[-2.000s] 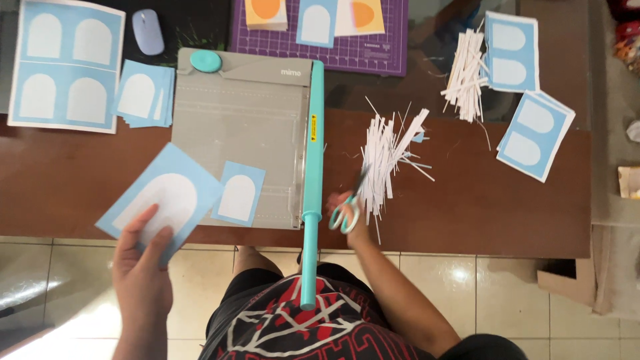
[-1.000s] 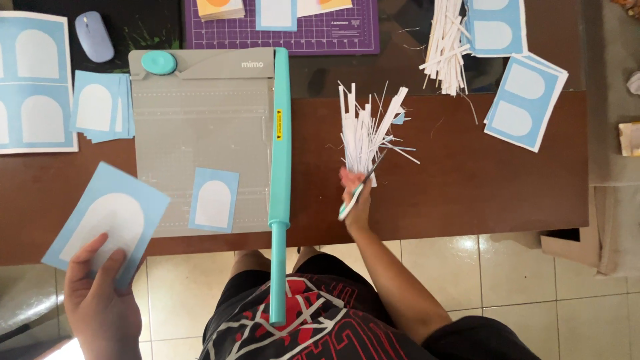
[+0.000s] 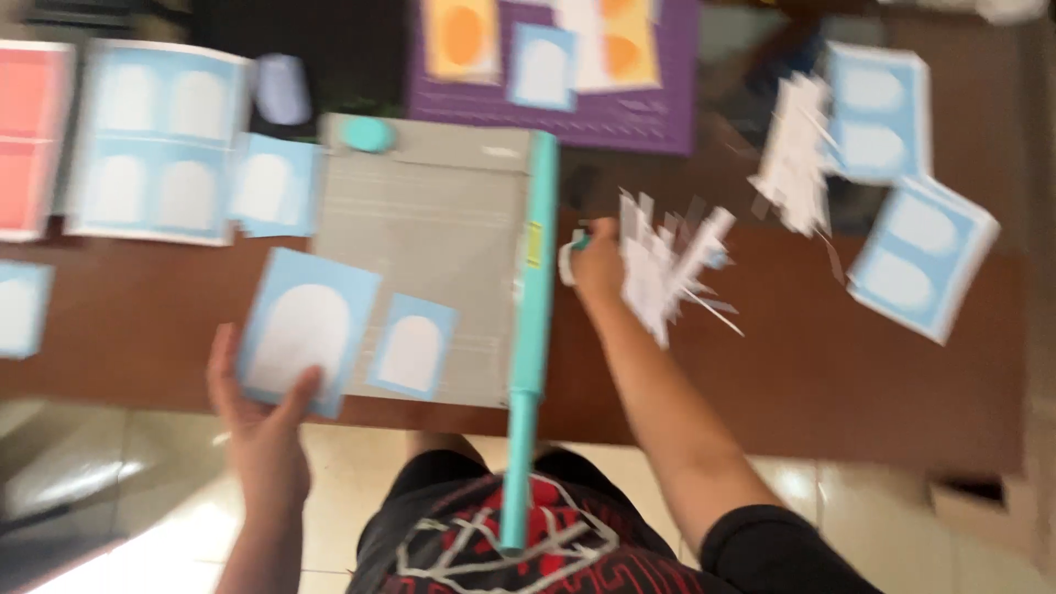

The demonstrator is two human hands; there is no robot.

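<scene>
My left hand (image 3: 268, 404) holds a blue card with a white arch (image 3: 301, 342) over the lower left corner of a grey paper trimmer (image 3: 421, 264). A smaller blue card (image 3: 413, 346) lies on the trimmer's bed, just right of the held one. Along the bed's right edge runs the trimmer's teal cutting arm (image 3: 535, 305), its handle toward my body. Right of that arm, my right hand (image 3: 600, 256) is on white-and-teal scissors (image 3: 572, 254), blurred, with the blades not clearly visible. White paper strips (image 3: 656, 264) lie in a heap beside this hand.
A purple cutting mat (image 3: 668, 115) with orange cards is at the back. Printed blue sheets (image 3: 157, 148), a small card stack (image 3: 275, 186), a red sheet (image 3: 25, 140) and a mouse (image 3: 282, 89) are at left. More strips (image 3: 796, 157) and blue sheets (image 3: 924, 256) lie at right.
My right hand has moved with the scissors from the near end of the strip heap to its left side, close to the cutting arm. My left hand has brought the held card closer to the trimmer.
</scene>
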